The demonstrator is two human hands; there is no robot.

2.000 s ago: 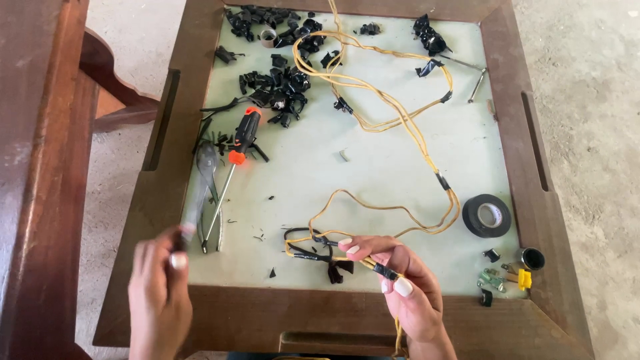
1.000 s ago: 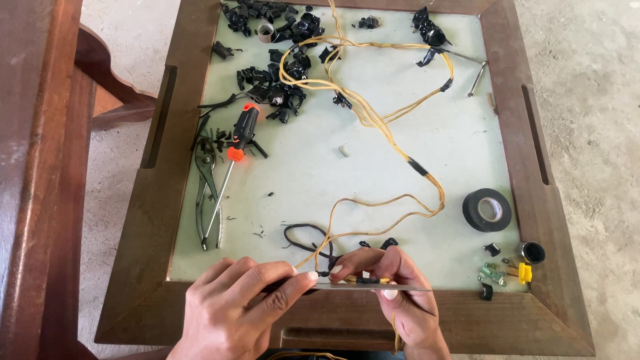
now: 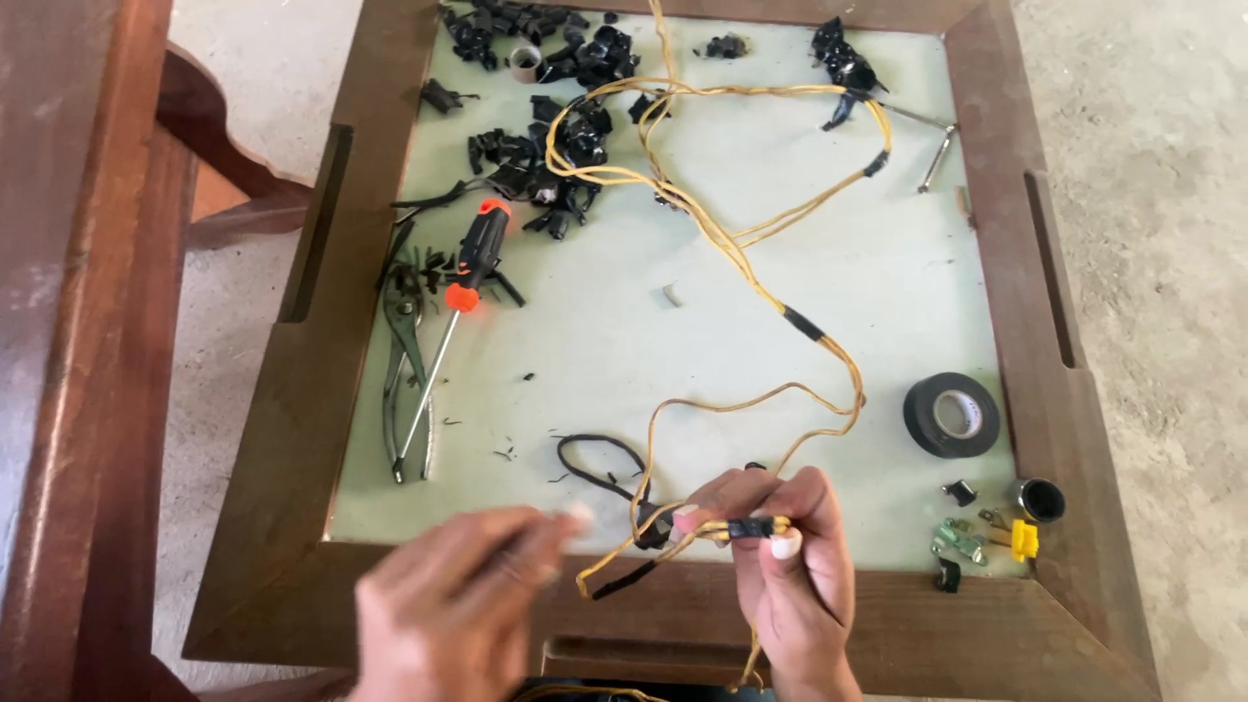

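My right hand point(image 3: 795, 575) pinches yellow electrical wires point(image 3: 697, 531) where a band of black tape point(image 3: 749, 527) wraps them, just above the table's front edge. To its left, my left hand point(image 3: 463, 600) is blurred, its fingers drawn together; whether it holds something cannot be made out. From my right hand the wires loop back over the pale tabletop, with black taped joints point(image 3: 803, 323) along them. Behind the fingers lies a thin black cord loop point(image 3: 595, 444). A roll of black electrical tape point(image 3: 952, 414) lies at the right.
A screwdriver point(image 3: 478, 253) rests against pliers point(image 3: 405, 317) at the left. Black scraps point(image 3: 580, 136) are heaped at the back left. A metal rod point(image 3: 938, 156) lies back right. Near the front right corner are a yellow part point(image 3: 1024, 539), green pieces point(image 3: 958, 539) and a black cap point(image 3: 1040, 499). The wooden frame point(image 3: 1053, 390) borders the tabletop.
One second ago both hands were together at the wires with a thin flat strip or blade between them. My left hand has since moved left, apart from my right hand, which still holds the wires.
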